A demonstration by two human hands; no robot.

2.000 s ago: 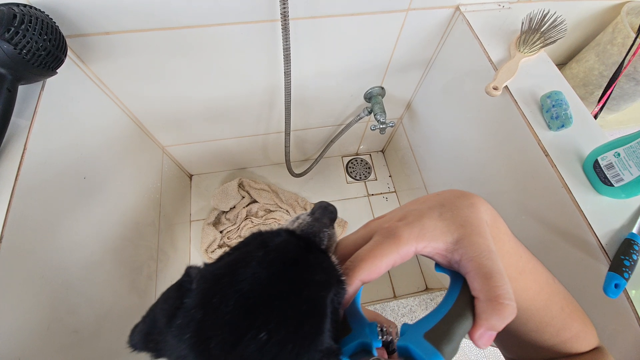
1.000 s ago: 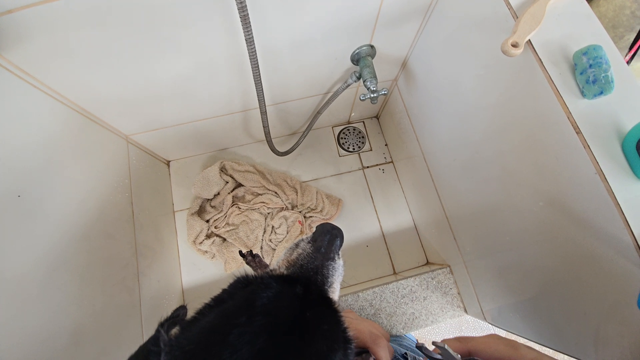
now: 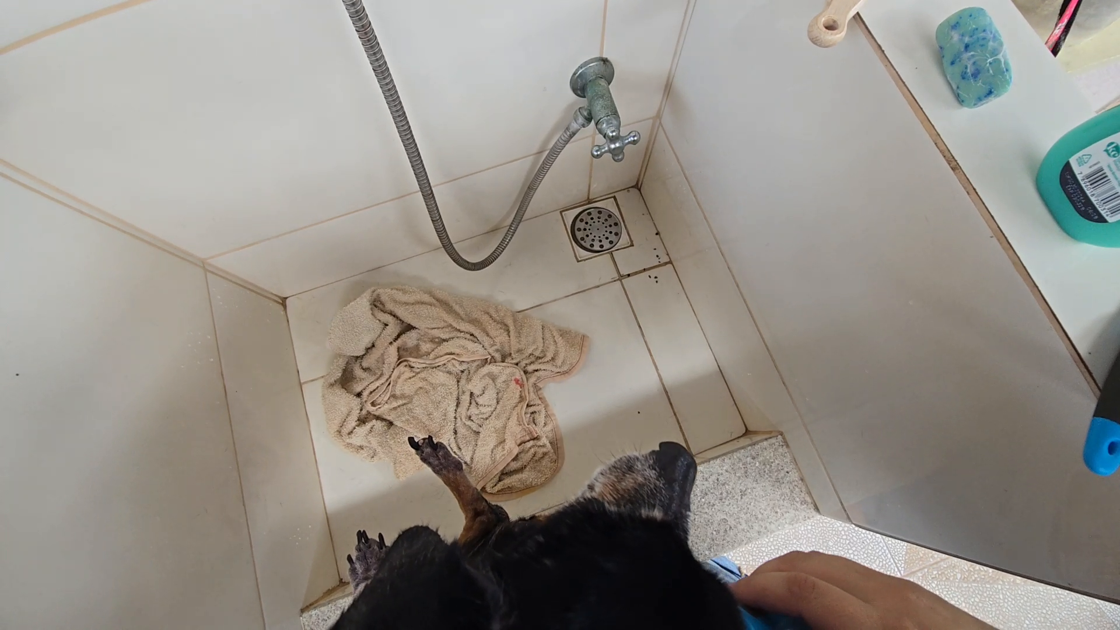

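Note:
A black dog with a greying muzzle (image 3: pixel 626 481) fills the bottom middle, seen from above, its nose turned right. One tan front leg (image 3: pixel 468 499) reaches onto the crumpled beige towel (image 3: pixel 455 376); the other paw (image 3: pixel 366 557) shows at the lower left. My right hand (image 3: pixel 840 591) is at the bottom right, close against the dog's side, its fingers curled over a blue-handled tool (image 3: pixel 724 569) that is mostly hidden by the dog and the frame edge. My left hand is out of view.
A tiled basin holds the towel, a round floor drain (image 3: pixel 597 229), a metal hose (image 3: pixel 411 140) and a cross-handled tap (image 3: pixel 604 109). Along the right ledge are a wooden brush handle (image 3: pixel 831 24), a blue-green soap bar (image 3: pixel 974 58), a teal bottle (image 3: pixel 1081 188) and a blue-and-black handle (image 3: pixel 1104 437).
My right hand, earlier raised beside the dog's head in blue handle loops, is now low at the right. Both front paws now show. The hand under the dog's muzzle has gone from view.

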